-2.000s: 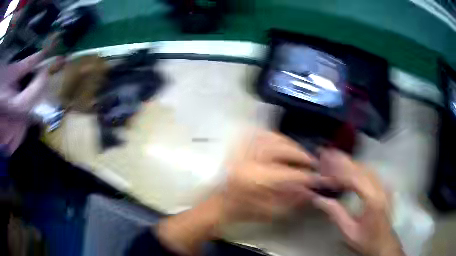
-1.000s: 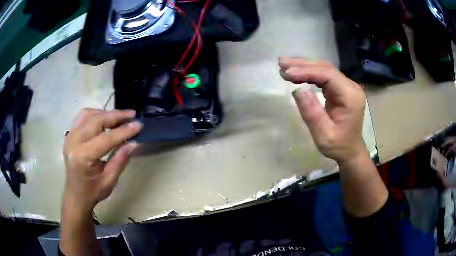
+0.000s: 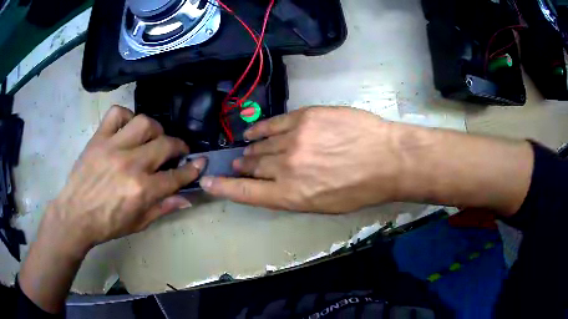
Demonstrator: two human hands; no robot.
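The open black rear housing [image 3: 168, 99] lies in front of me, with a green round part [image 3: 250, 112] and red wires [image 3: 249, 78] inside. A dark grey flat pad [image 3: 221, 162] lies along its near edge. My left hand [image 3: 131, 174] grips the pad's left part, fingertips on its top. My right hand [image 3: 317, 159] has its fingers on the pad's right part and covers that end. The black front housing [image 3: 286, 31] with a silver speaker driver [image 3: 168, 28] lies just beyond, joined by the red wires.
Another open black housing [image 3: 461, 62] with a green part stands at the upper right, beside a further one at the edge. Loose black pieces [image 3: 9, 168] lie at the far left. The bench's worn near edge [image 3: 299, 258] curves below my hands.
My right hand has come in from the right onto the pad. My left hand has moved slightly right, and the pad now lies against the housing's near edge.
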